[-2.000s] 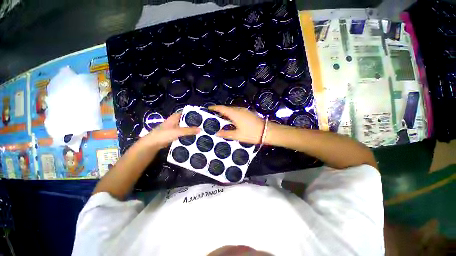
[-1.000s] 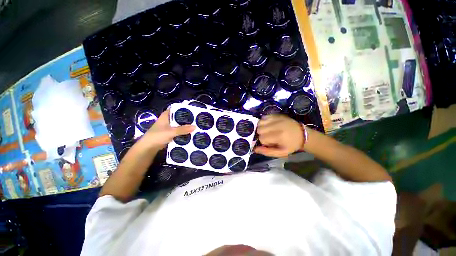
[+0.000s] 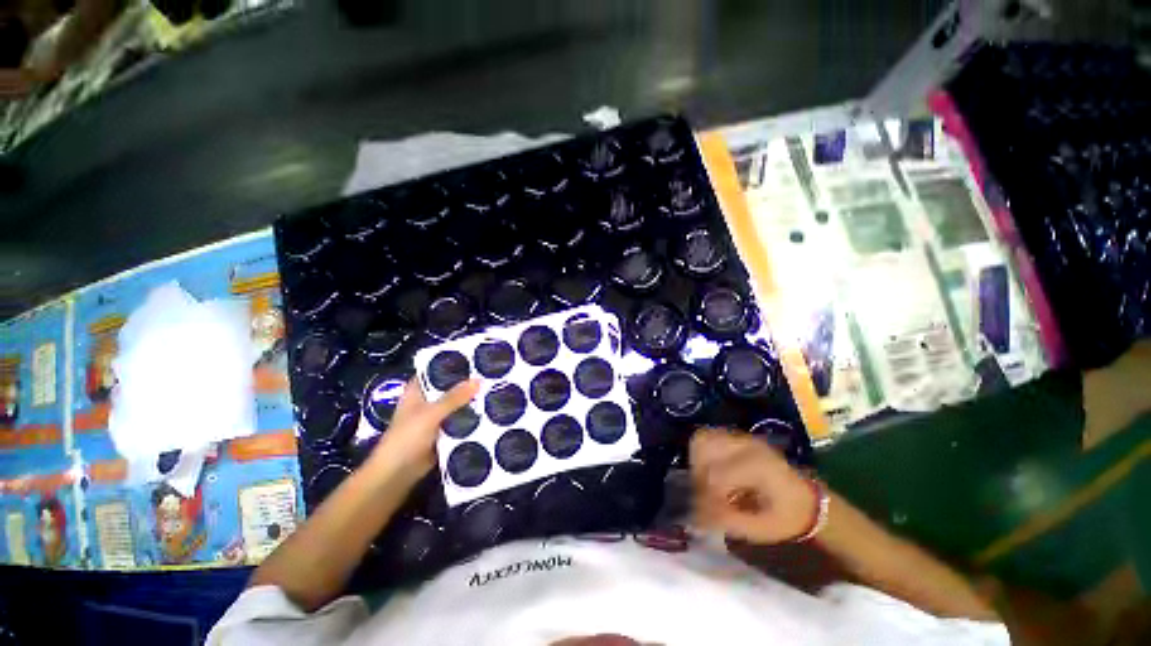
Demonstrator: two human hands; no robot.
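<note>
A white adhesive pad sheet [image 3: 530,425] with rows of black discs is held over the blister tray. My left hand [image 3: 423,432] grips its left edge, thumb on top. My right hand [image 3: 754,488] is to the right of the sheet, apart from it, blurred, over the tray's lower right; whether it holds anything cannot be told. The black blister tray [image 3: 401,256] lies on the bench with rows of round pockets; those at the right and along the near side seem to hold black cylindrical units [image 3: 723,308]. The sheet covers part of the tray.
White paper [image 3: 183,372] lies on the blue-orange printed covering [image 3: 38,379] at left. A pale printed covering [image 3: 884,252] lies at right, with black trays [image 3: 1086,189] beyond it. A dark conveyor belt [image 3: 505,76] runs behind. A person's arm [image 3: 57,44] shows at the far upper left.
My right hand has left the sheet and moved right and towards me. My left hand still holds the sheet, which has turned slightly. The view has shifted, showing more of the belt.
</note>
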